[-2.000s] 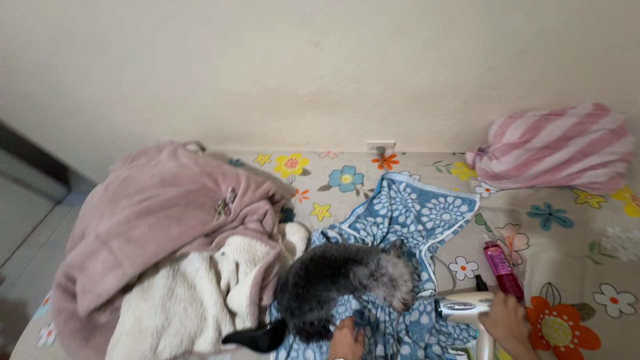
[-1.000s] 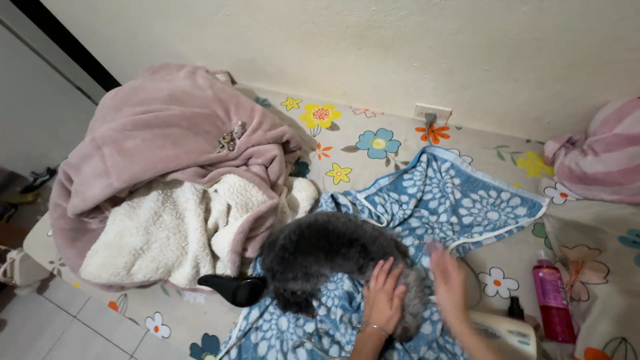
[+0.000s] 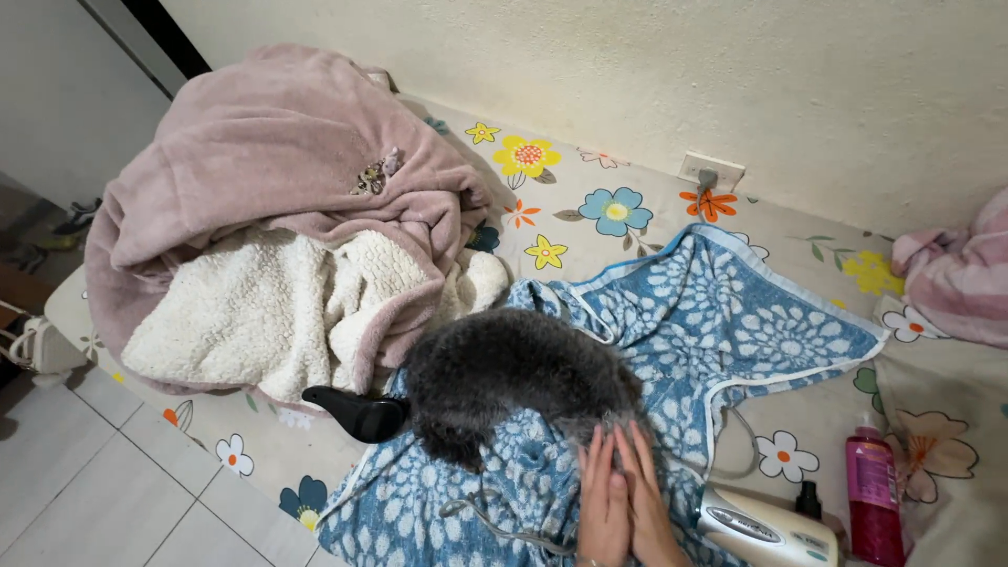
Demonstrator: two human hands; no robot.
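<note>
A small animal with curly dark grey fur (image 3: 512,370) lies curved on a blue and white patterned towel (image 3: 693,315). My left hand (image 3: 605,496) and my right hand (image 3: 647,496) are side by side, fingers extended, resting on the lighter grey fur at its lower right end. Neither hand grips anything. To the right of my hands lies a cream and silver hair dryer (image 3: 768,528), with a grey cord (image 3: 512,531) across the towel. A black object with a handle (image 3: 362,413) lies against the animal's left side.
A pink fleece blanket (image 3: 260,150) with white lining is heaped at the left on the flowered bedsheet (image 3: 551,213). At the right are a pink bottle (image 3: 872,488), a black-capped bottle (image 3: 808,500) and a striped pink cloth (image 3: 961,276). A plug sits in the wall outlet (image 3: 711,172). Tiled floor (image 3: 118,480) lies lower left.
My right hand was at the hair dryer two seconds ago, then raised apart from the left; now it lies beside my left hand on the fur. The dryer rests on the bed.
</note>
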